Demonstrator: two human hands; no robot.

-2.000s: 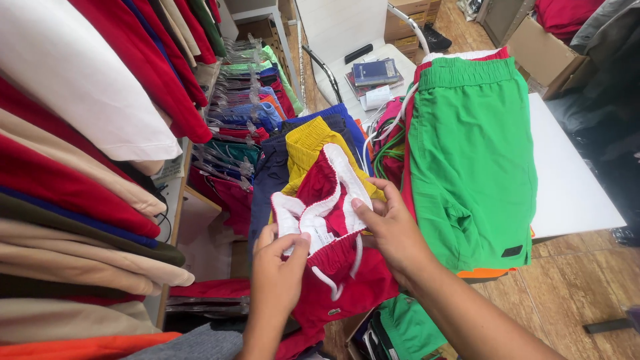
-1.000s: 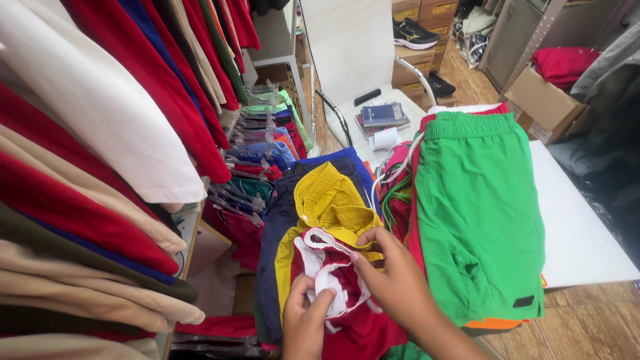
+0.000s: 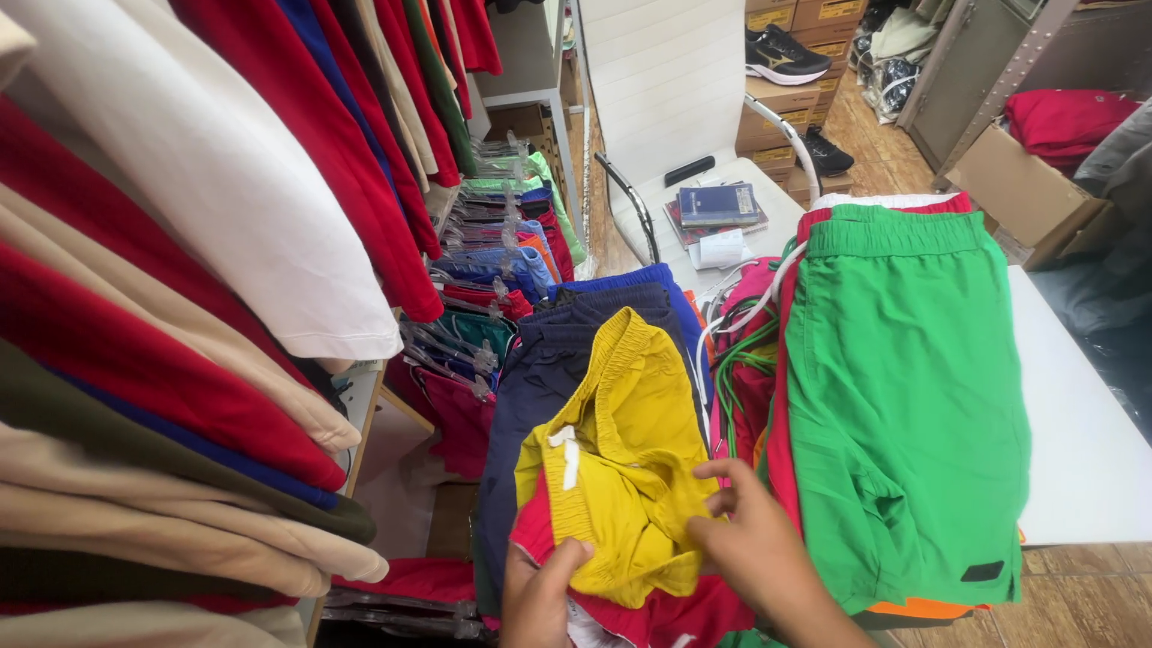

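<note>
Yellow shorts (image 3: 630, 468) with an elastic waistband lie crumpled in front of me, a white tag showing inside the waist. My left hand (image 3: 544, 589) pinches red shorts (image 3: 702, 612) with white lining, at the lower edge of the yellow pair; its thumb lies by the yellow waistband. My right hand (image 3: 742, 531) is at the right side of the yellow shorts, thumb and fingers apart; whether a fingertip holds cloth I cannot tell. Beneath are navy shorts (image 3: 531, 387) and blue shorts (image 3: 661, 274). Green shorts (image 3: 909, 378) top the stack to the right.
Hanging garments (image 3: 270, 180) crowd the left, with shorts on clear hangers (image 3: 490, 360) behind. A white chair (image 3: 643, 90) holds notebooks (image 3: 718, 205). Shoe boxes (image 3: 778, 126), a black shoe (image 3: 783, 56) and an open cardboard box (image 3: 1026, 193) stand farther back. A white tabletop (image 3: 1080, 432) extends right.
The red shorts with white lining, held by both hands before, are now lower, partly under the yellow shorts. My right hand has come off them to the yellow pair. The view has shifted.
</note>
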